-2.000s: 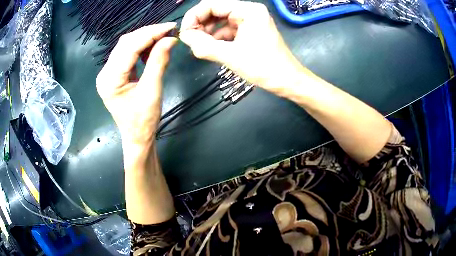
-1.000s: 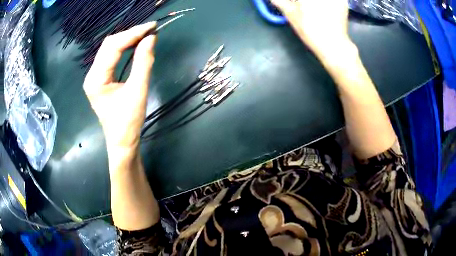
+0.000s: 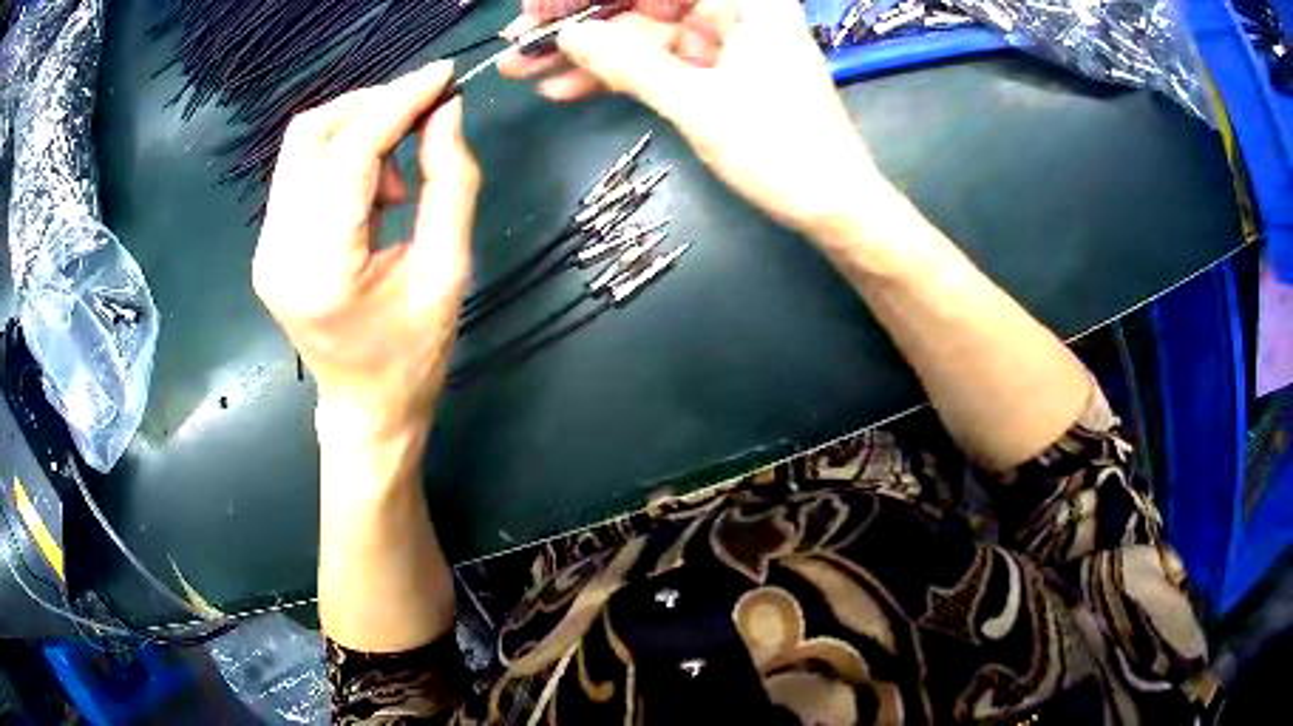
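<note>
My left hand (image 3: 372, 241) pinches a black cable near its end between thumb and fingertips, left of centre. A pale stripped cable end (image 3: 499, 60) sticks out from the pinch up to the right. My right hand (image 3: 695, 71) has its fingers at the tip of that pale end, near the top edge. Whether it holds a small part there cannot be told; the fingertips are blurred. A bundle of finished leads (image 3: 546, 284) with silver plugs (image 3: 624, 234) lies fanned on the dark green mat (image 3: 794, 355), below and between my hands, partly behind my left wrist.
A pile of black cables (image 3: 305, 71) lies at the upper left. A blue parts tray (image 3: 922, 54) with small silver and dark parts and a clear bag of connectors (image 3: 1120, 50) are at the upper right. A long clear bag (image 3: 88, 312) is at the left edge.
My right hand was over the blue tray a second ago and has moved left to the pale cable end. My left hand still pinches the cable, now slightly further right.
</note>
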